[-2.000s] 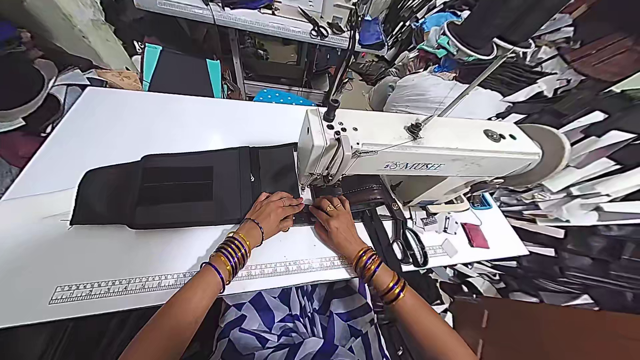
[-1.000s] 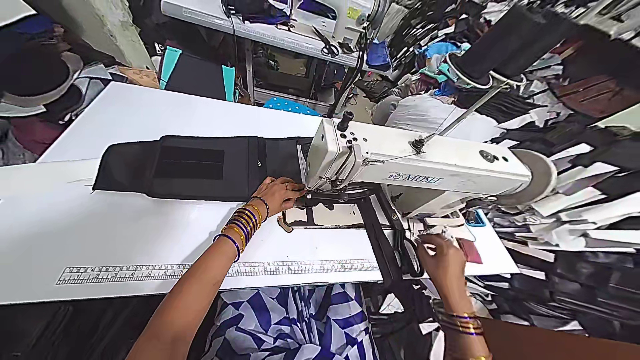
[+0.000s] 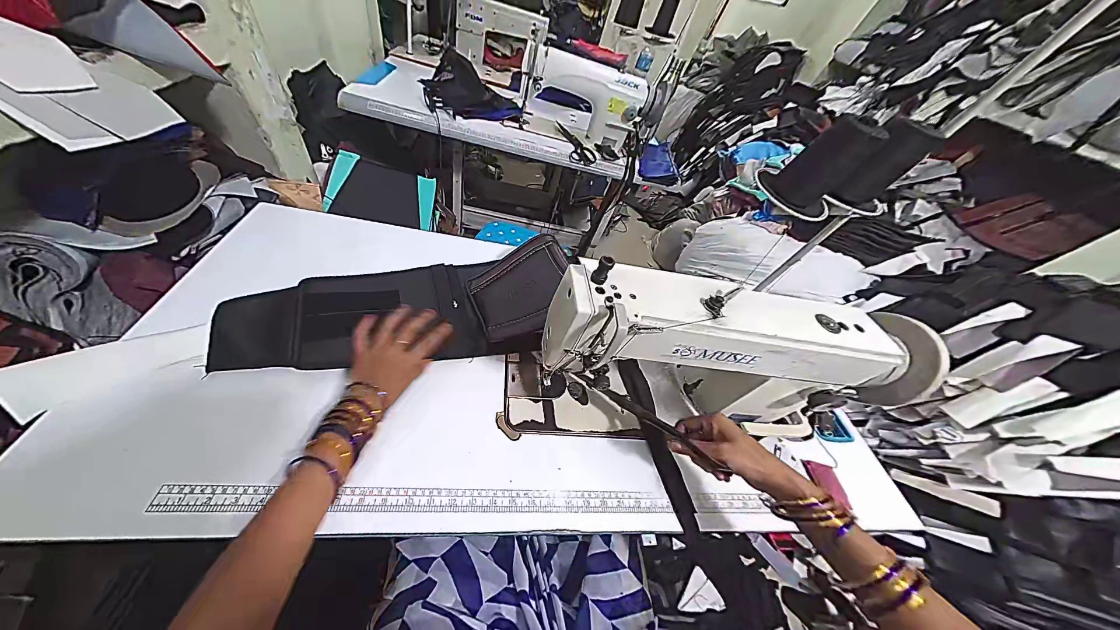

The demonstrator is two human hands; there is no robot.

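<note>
My left hand (image 3: 398,350) lies with spread fingers on a black fabric piece (image 3: 254,332) on the white table, left of the sewing machine (image 3: 700,324). A black padded panel with stitched edges (image 3: 521,293) forms the right end of this piece, beside the machine head. My right hand (image 3: 722,451) grips a pair of scissors (image 3: 652,418), whose blades point left toward the needle area. A black fabric strip (image 3: 669,472) runs from behind the machine bed, under the scissors, down over the table's front edge. The needle itself is too small to make out.
A printed ruler scale (image 3: 394,500) runs along the table front (image 3: 219,446). Black thread cones (image 3: 827,162) stand behind the machine. A maroon piece (image 3: 827,486) lies at the right. Fabric scraps (image 3: 989,394) are heaped beyond the table, and another sewing machine (image 3: 586,92) stands behind.
My right hand has left the machine bed, reached to the scissors on the right and brought them toward the needle area. My left hand has moved left onto the black piece. The view has tilted upward.
</note>
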